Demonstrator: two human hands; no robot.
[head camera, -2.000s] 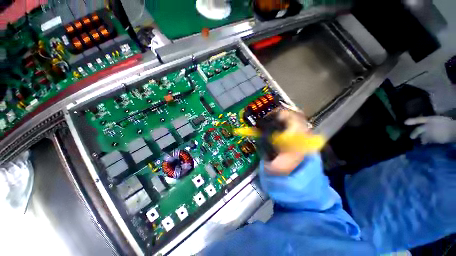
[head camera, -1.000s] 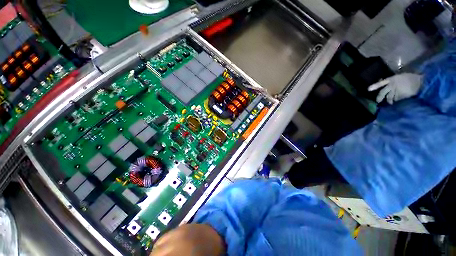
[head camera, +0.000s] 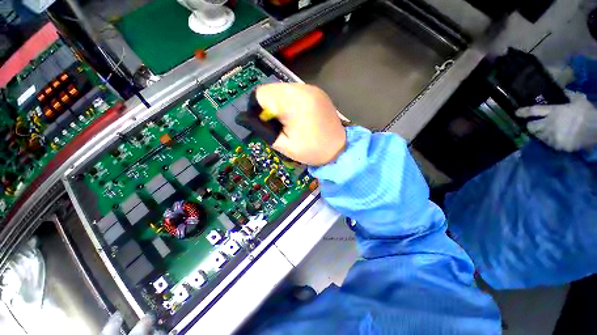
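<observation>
The large green circuit board (head camera: 147, 180) lies in a pale metal-edged frame (head camera: 105, 265). A toroidal inductor (head camera: 182, 219) with copper-red winding, grey blocks (head camera: 134, 206) and white square pads (head camera: 195, 278) stand on it. My bare right hand (head camera: 304, 124) is over the board's upper right part, closed around a black and yellow hand tool (head camera: 265, 118). Its tip is not clear, and the hand hides the parts below. My left hand (head camera: 131, 324), in a pale glove, shows only fingertips at the bottom edge, by the frame's near left corner; its grip is cut off.
A second populated board (head camera: 39, 124) lies behind at left, beside red material (head camera: 85, 134). A green mat (head camera: 157, 33) with a white round-based object (head camera: 211, 19) is behind. Metal rails edge the bench. At right, a neighbour's white-gloved hand (head camera: 563, 121) is at a black object (head camera: 527, 75).
My right hand has moved from the near edge up over the board's upper right part. Fingertips of my left glove have come into view at the bottom. The neighbour's glove now meets the black object.
</observation>
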